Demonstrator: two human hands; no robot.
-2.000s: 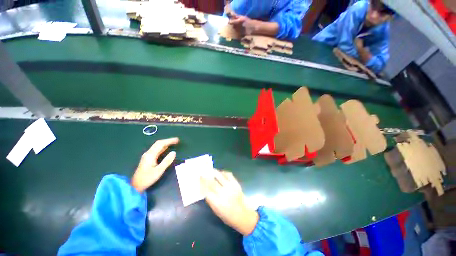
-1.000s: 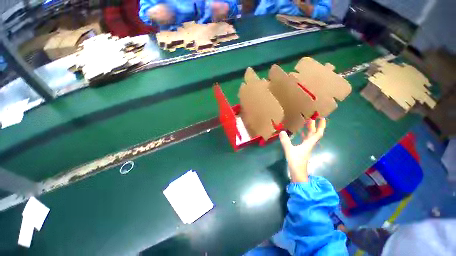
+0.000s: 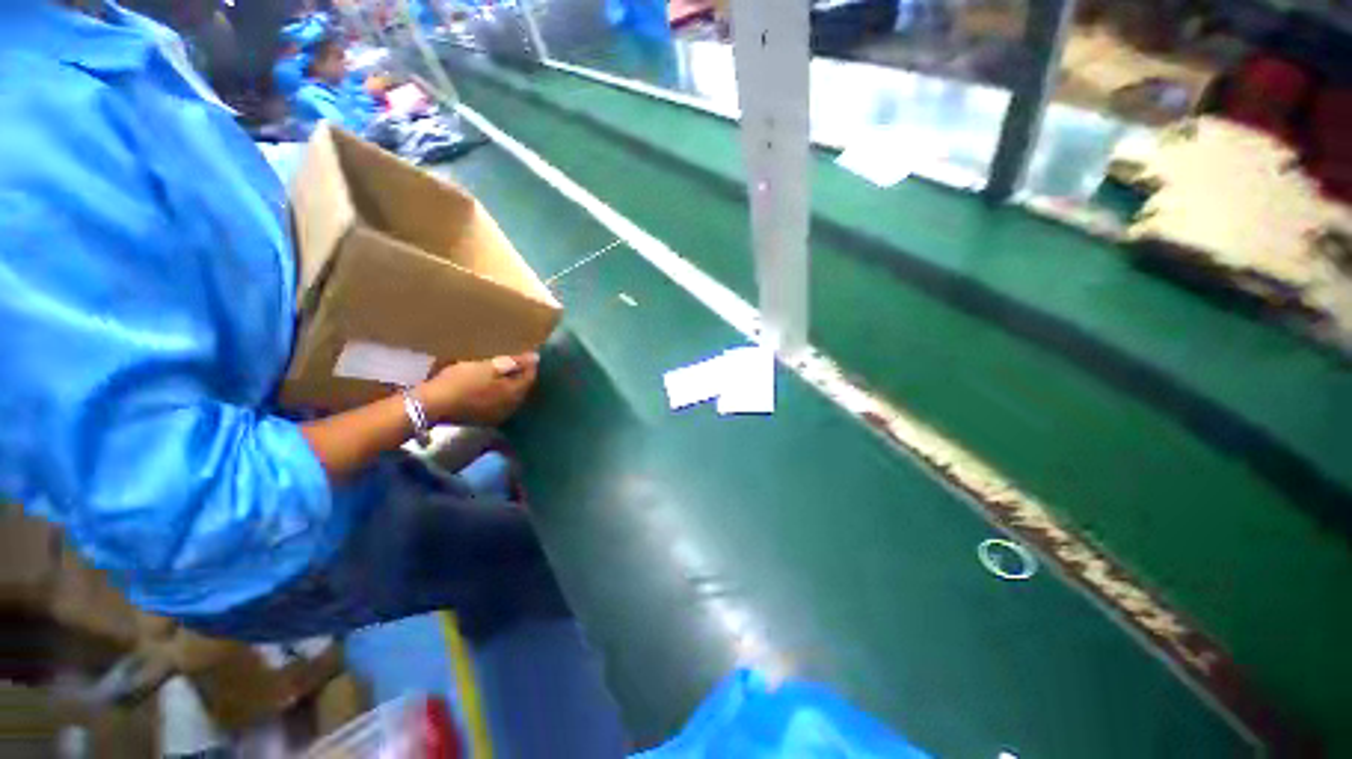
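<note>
Neither of my hands is in the picture. Only a blue sleeve (image 3: 786,727) of mine shows at the bottom edge, and which arm it covers I cannot tell. Nearest in front of me is the green line surface (image 3: 875,593). A few white leaflets (image 3: 749,389) lie on it beside the metal strip, near the grey upright. A pale rubber band (image 3: 1007,559) lies farther right, next to the strip. A small white bit shows at the bottom edge.
At the left a person in a blue smock (image 3: 134,326) stands holding an open brown cardboard box (image 3: 415,282) against the line's edge. A grey upright (image 3: 774,178) rises from the strip. Flat box blanks (image 3: 1238,200) are piled at the upper right. Another worker is at the far upper left.
The view has swung left. The red cartons, the near leaflet stack and my reaching hand are out of the picture. The person with the brown box has come into view.
</note>
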